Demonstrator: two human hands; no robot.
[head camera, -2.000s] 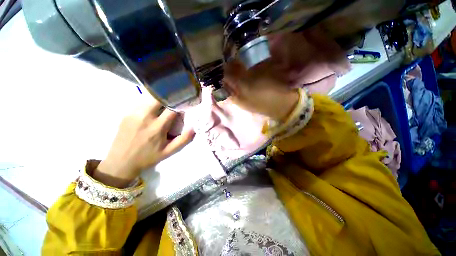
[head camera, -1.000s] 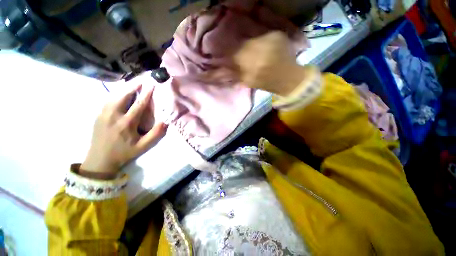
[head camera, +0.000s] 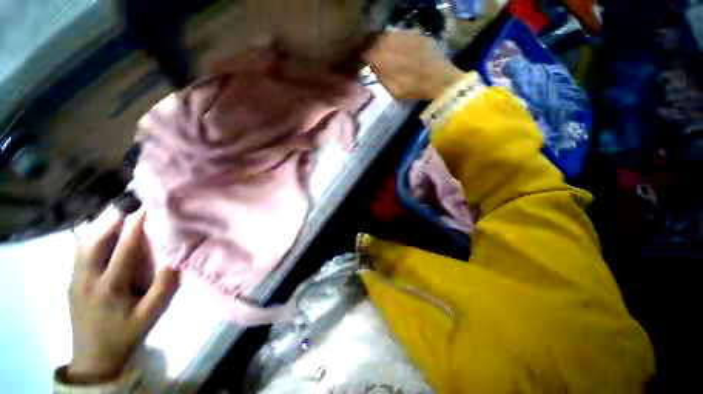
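Note:
The pink garment piece (head camera: 231, 177) lies in loose folds on the white sewing-machine table. Its gathered edge (head camera: 208, 269) faces me, and a narrow pale strip (head camera: 262, 312) hangs from it over the table edge. My left hand (head camera: 116, 288) holds the garment's left side down, with thumb and fingertips at the cloth near the gathers. My right hand (head camera: 408, 65) is off the garment, at the table's right edge, with curled fingers. A small shiny bit shows by its fingertips; blur hides whether it is held.
The dark, blurred sewing machine head (head camera: 69, 131) spans the upper left. Beyond the table's grey edge (head camera: 339, 181) are a blue basket with pink cloth (head camera: 439, 185) and another with blue cloth (head camera: 547, 92). My lap is below.
The view has swung right, so machine and garment appear farther left. My right hand has left the pink cloth and reached to the right table edge. My left hand stays at the gathers.

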